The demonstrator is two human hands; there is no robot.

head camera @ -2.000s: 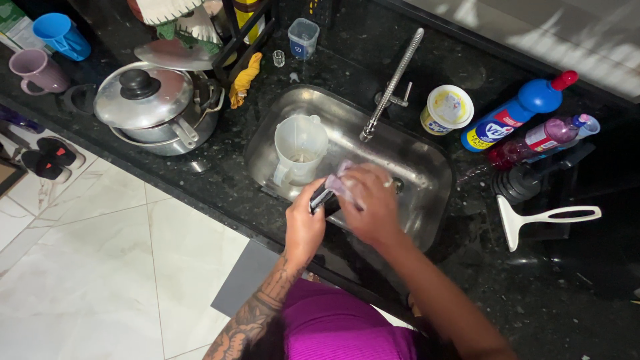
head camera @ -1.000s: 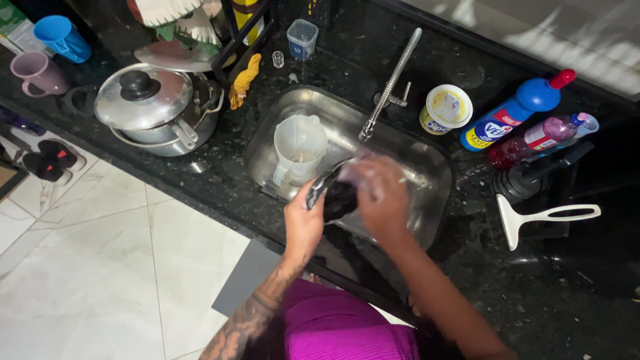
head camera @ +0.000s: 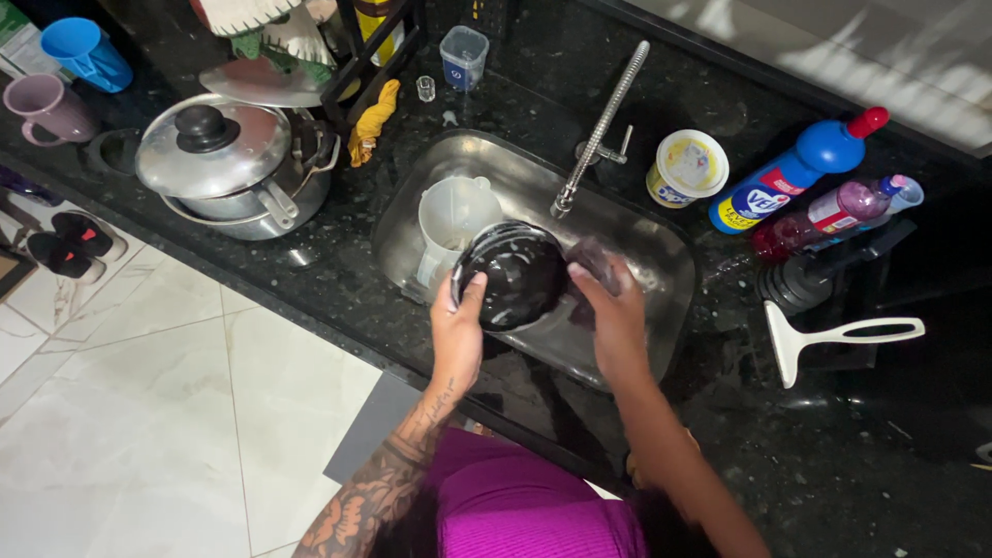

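Note:
Over the steel sink (head camera: 663,256), my left hand (head camera: 459,318) grips the rim of a dark, glossy bowl (head camera: 523,275) streaked with suds, its round face turned up to the camera. A purplish, blurred sponge or cloth (head camera: 593,263) is in my right hand (head camera: 616,302), just right of the bowl. Behind the bowl, a translucent plastic measuring jug (head camera: 457,209) stands in the sink's left part, partly covered. The flexible metal faucet (head camera: 604,124) reaches over the basin from the back.
Stacked pots with a lid (head camera: 217,155) stand left of the sink, near a yellow cloth (head camera: 374,124). At the right are a white tub (head camera: 688,167), a blue detergent bottle (head camera: 798,170), a bottle of red liquid (head camera: 833,213), a black plunger (head camera: 798,283) and a white squeegee (head camera: 845,333).
The dark bowl, earlier seen nearly edge-on between my hands, now shows its round face. My right hand has moved from against it to its right side.

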